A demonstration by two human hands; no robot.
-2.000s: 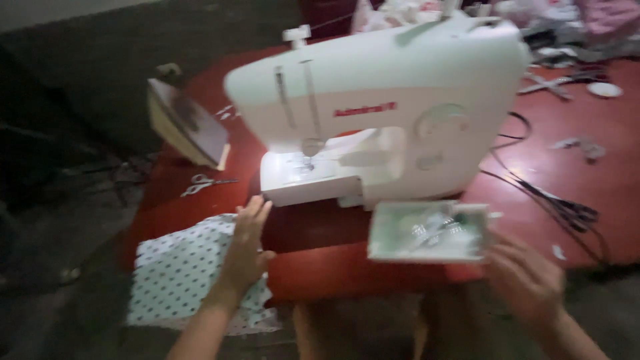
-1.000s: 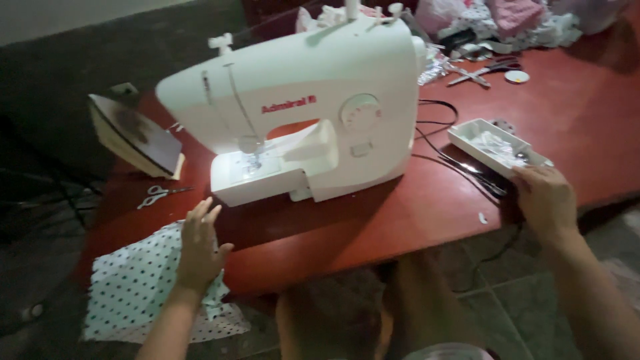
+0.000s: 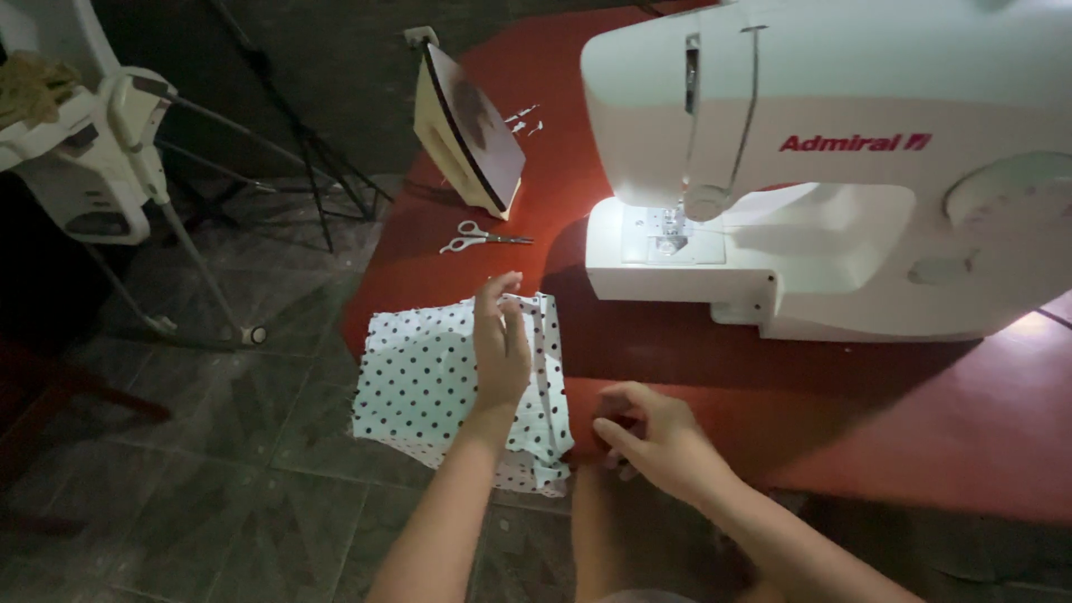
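Note:
My left hand [image 3: 502, 347] lies on a white fabric piece with dark polka dots [image 3: 419, 373], fingers together and pointing away from me. The fabric hangs partly over the table's near left edge. Just right of it, my right hand [image 3: 657, 427] hovers by the table edge, fingers curled and apart, with nothing seen in them. Behind my hands stands a white Admiral sewing machine [image 3: 846, 142], its lamp lighting the needle area and the free arm [image 3: 653, 280]. Small scissors with white handles [image 3: 481, 239] rest on the table beyond the fabric.
A clothes iron [image 3: 469, 134] stands on its heel at the back left of the red table [image 3: 837, 419], near white scraps [image 3: 523, 121]. On the tiled floor at the left are a white high chair [image 3: 126, 142] and a black tripod [image 3: 310, 142].
My right hand has let go of the small white tray and moved left, near the fabric. One second ago it held that tray at the machine's right. The view has turned left.

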